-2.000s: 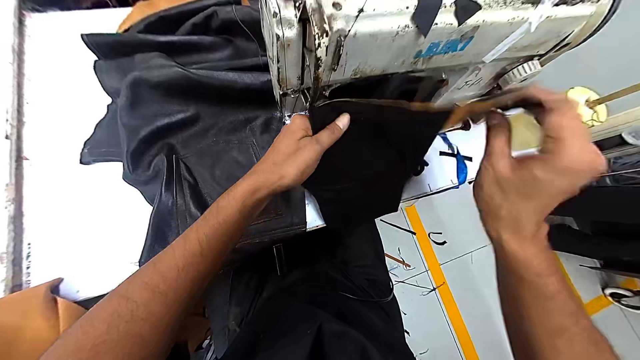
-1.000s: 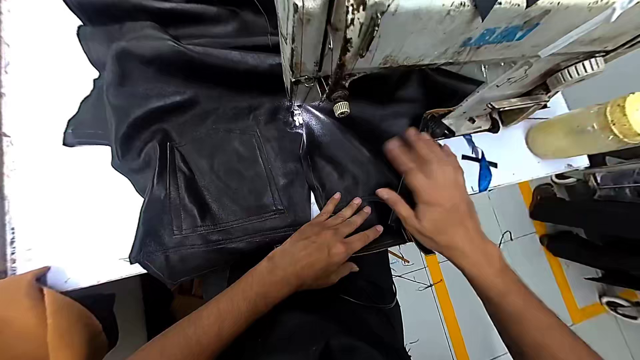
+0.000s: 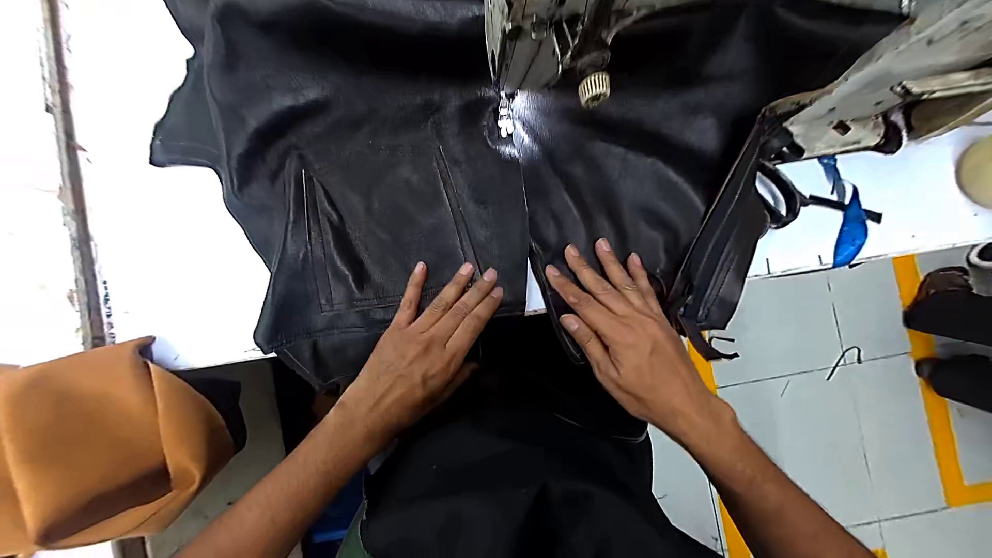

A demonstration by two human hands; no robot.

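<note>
A black leather garment piece with welted slits lies on the white table, under the lit presser foot of a sewing machine. My left hand rests flat on its lower edge, left of a seam that runs down from the foot. On the other side of a narrow gap in the leather, my right hand lies with fingers spread on the right-hand part. Neither hand grips anything. The garment's far right part reaches under the machine arm and hangs over the table edge.
Tan leather is bunched at the lower left. Scissors and a blue strip lie on the table at the right. Beyond it are floor tiles with yellow lines and a person's feet. A pale yellow round object stands at the right edge.
My right hand, holding up dark material by its edge two seconds ago, now lies on the leather. My left hand has moved from beside the presser foot to the garment's lower edge. The view has shifted closer.
</note>
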